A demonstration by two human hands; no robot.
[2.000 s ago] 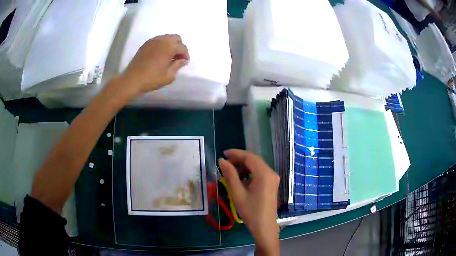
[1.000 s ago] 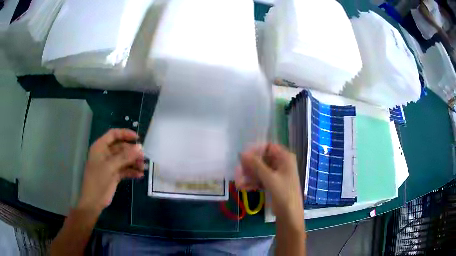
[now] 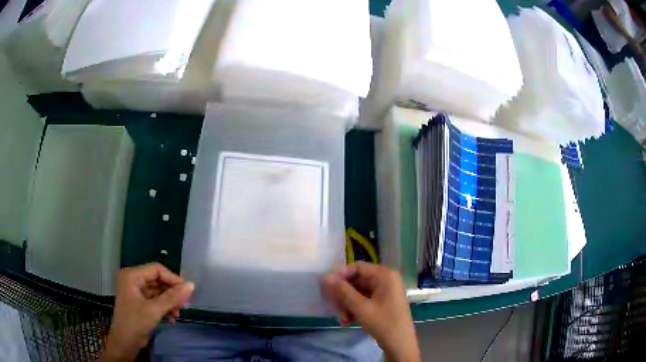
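Observation:
A milky, see-through encapsulant film (image 3: 265,131) lies over the bordered white square (image 3: 273,212), whose dark border and faint brownish stains show through it. My left hand (image 3: 150,304) pinches the film's near left corner between thumb and fingers. My right hand (image 3: 365,300) is at its near right corner, fingertips closed on the edge. The film's near part is slightly blurred. A clear plate under the film cannot be made out now.
Tall white sheet piles (image 3: 294,49) stand along the far side. The low front plate pile (image 3: 74,205) is at left. A cell string stack (image 3: 471,205) lies on a green sheet (image 3: 542,212) at right. Yellow scissors handle (image 3: 361,247) shows beside the film. Small scraps (image 3: 153,193) dot the mat.
The film has come down and towards me from the far pile and now covers the white square. Both hands have moved nearer to me with its near corners.

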